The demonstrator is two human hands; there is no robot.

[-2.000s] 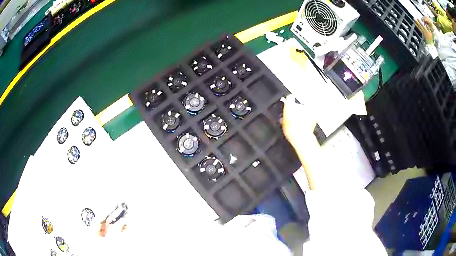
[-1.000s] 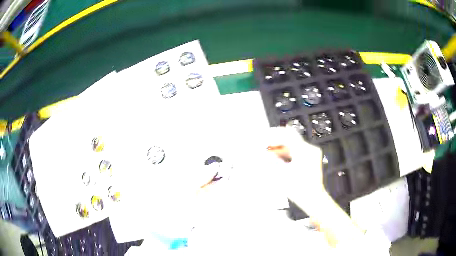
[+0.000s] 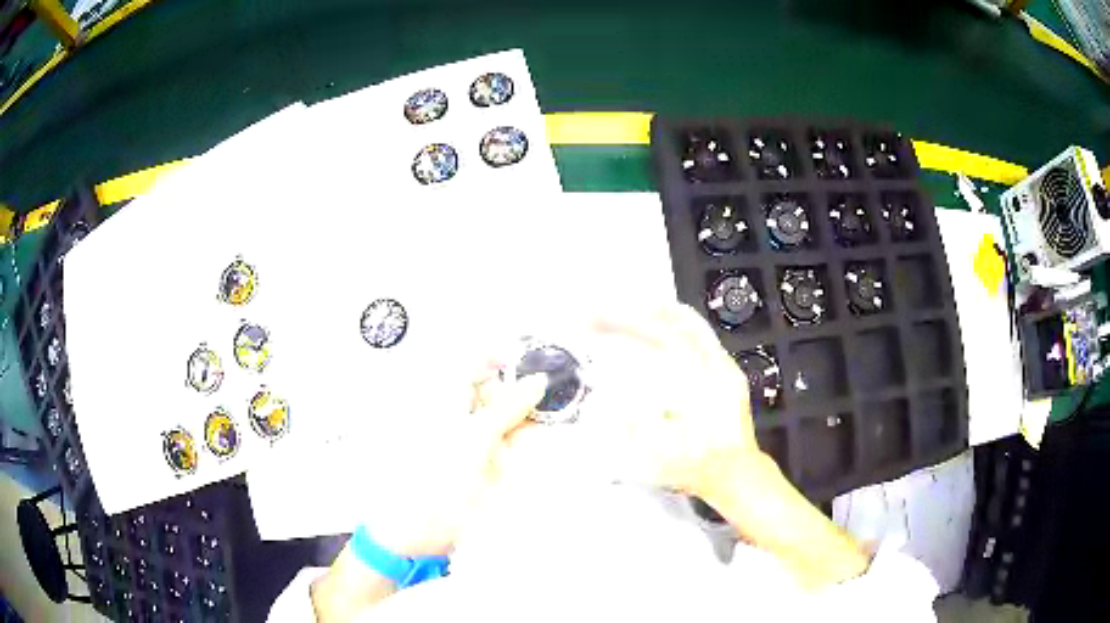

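My left hand [image 3: 487,432], with a blue strap at the wrist, holds a dark round disc unit [image 3: 550,380] with a thin metallic rim; its thumb lies on the dark face. My right hand [image 3: 688,408] is beside the disc's right side; glare washes out its fingertips, so contact is unclear. A single silvery-blue board module [image 3: 383,323] lies on the white sheet [image 3: 329,231] left of my hands. Several similar modules [image 3: 435,163] lie at the sheet's top. Several yellow-orange and black housings [image 3: 239,282] lie at left.
A black pocket tray [image 3: 676,183] at right holds several black discs with silvery spots; its lower right pockets are empty. A white fan blower [image 3: 1057,217] and small fixture [image 3: 1057,347] stand far right. Another black tray [image 3: 158,554] lies lower left. A yellow-edged green conveyor [image 3: 633,73] runs behind.
The view has swung left, away from the fixture side. My right hand has come from the right side of the tray to beside the disc in my left hand.
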